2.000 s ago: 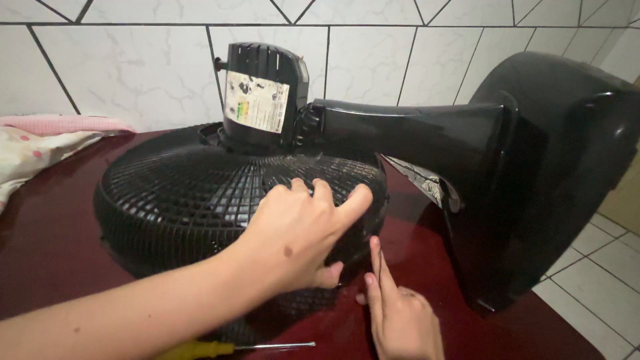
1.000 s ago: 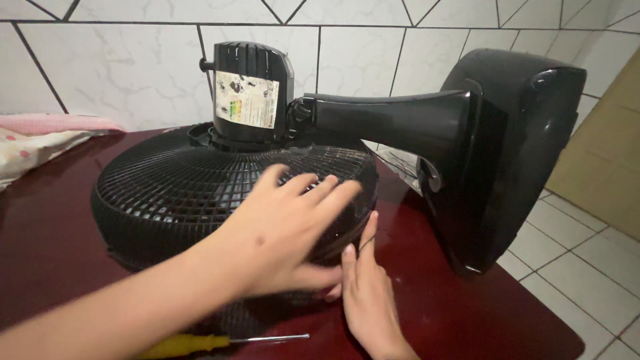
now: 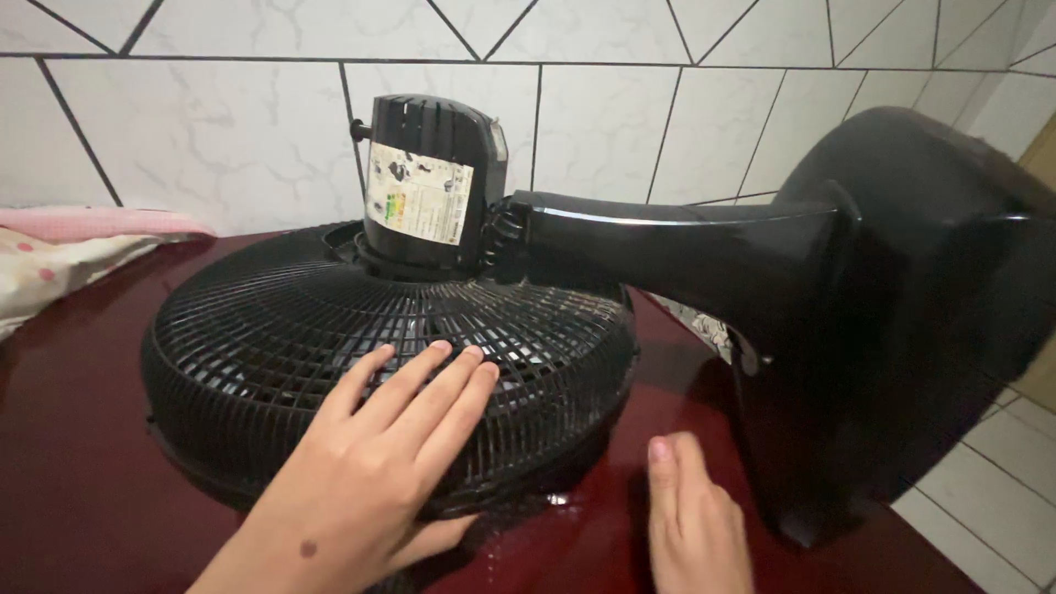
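A black electric fan lies face down, its round plastic grille (image 3: 272,330) on a dark red table (image 3: 74,437). The motor housing (image 3: 429,181) with a worn label points up from the grille, and the neck (image 3: 676,247) runs right to the large base (image 3: 899,313), which is tipped on its side. My left hand (image 3: 371,462) rests on the near part of the grille, fingers spread over its ribs, thumb low by the rim. Off the grille to the right is my right hand (image 3: 697,520), fingers together, holding nothing that I can see.
A cloth with pink dots (image 3: 58,264) lies at the table's far left. Behind the table stands a white tiled wall (image 3: 610,124) with dark joints. Past the table's right edge the tiled floor (image 3: 982,511) shows.
My right hand has come away from the grille's rim. My left hand has moved left along the grille and lies flatter on it. The yellow-handled screwdriver seen earlier is out of view.
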